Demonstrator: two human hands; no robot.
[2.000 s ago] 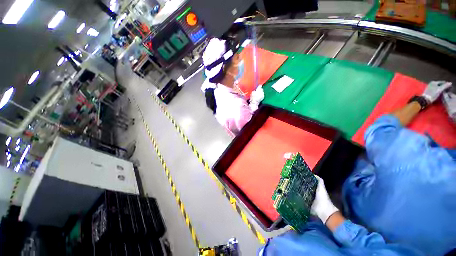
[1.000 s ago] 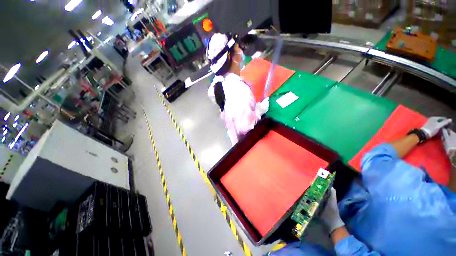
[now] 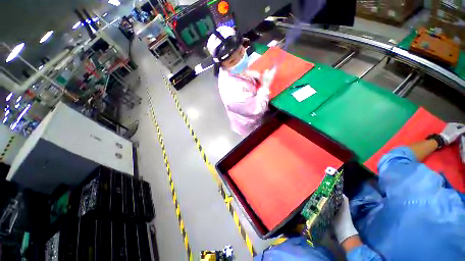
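Note:
A green circuit board with small parts and a white connector is held up on its side over the near right corner of a black tray. My right hand, in a white glove, is shut on the board's right side. Its fingers are partly hidden by the board. A red sheet lies in the tray. My left hand is not in view. Blue cloth shows at the bottom edge, and a small yellow and dark object is cut off there; I cannot tell what it is.
A coworker in blue is close at the right, a gloved hand at a red sheet. A person in pink stands beyond the tray. A green-matted bench is beyond it. Black crates stand at the lower left.
The board has turned from showing its broad face to a more edge-on, upright pose and shifted right. The person in pink has turned more towards me and raised their hands.

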